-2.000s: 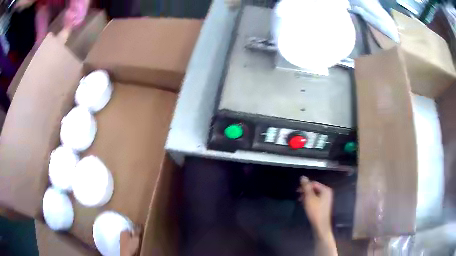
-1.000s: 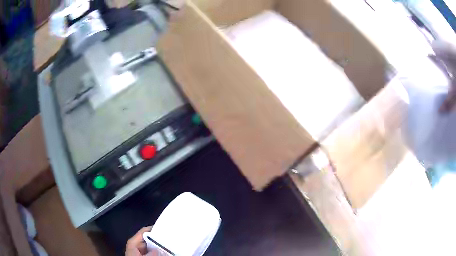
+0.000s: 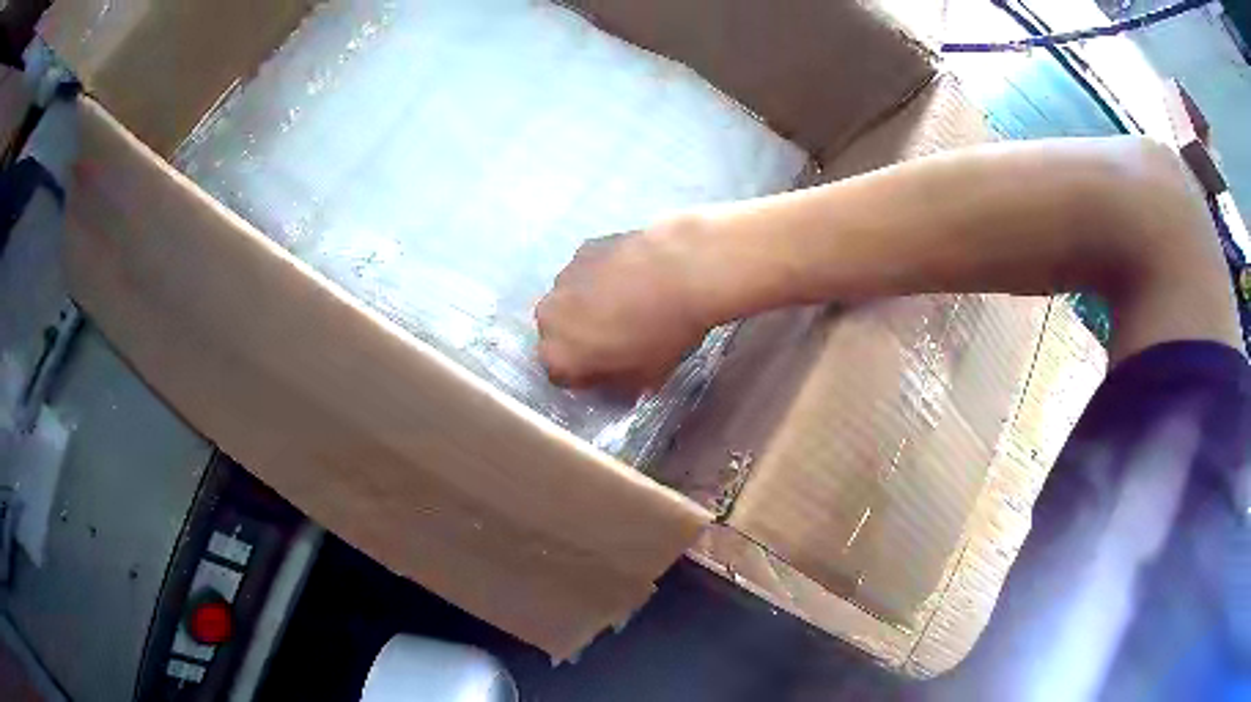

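My right hand point(image 3: 624, 318) is inside the right-hand carton point(image 3: 371, 425), at the near right part of the bagged parts point(image 3: 508, 151). Its fingers are curled down against the shiny clear plastic. The fingertips are hidden, so I cannot tell whether they grip it. The bagged parts are a pale, translucent layer filling much of the carton. A white plastic housing point(image 3: 436, 672) shows at the bottom edge, partly cut off. My left hand is not in view.
The machine's grey base plate point(image 3: 117, 453) and red stop button point(image 3: 210, 624) are at the lower left, beside the carton wall. An open carton flap point(image 3: 892, 466) spreads at the right, under my forearm. A dark cable point(image 3: 1084, 37) crosses the top right.
The view has swung right, onto the carton. My right arm has come in and reaches into it. My left hand, seen holding the white housing a second ago, has left the picture.
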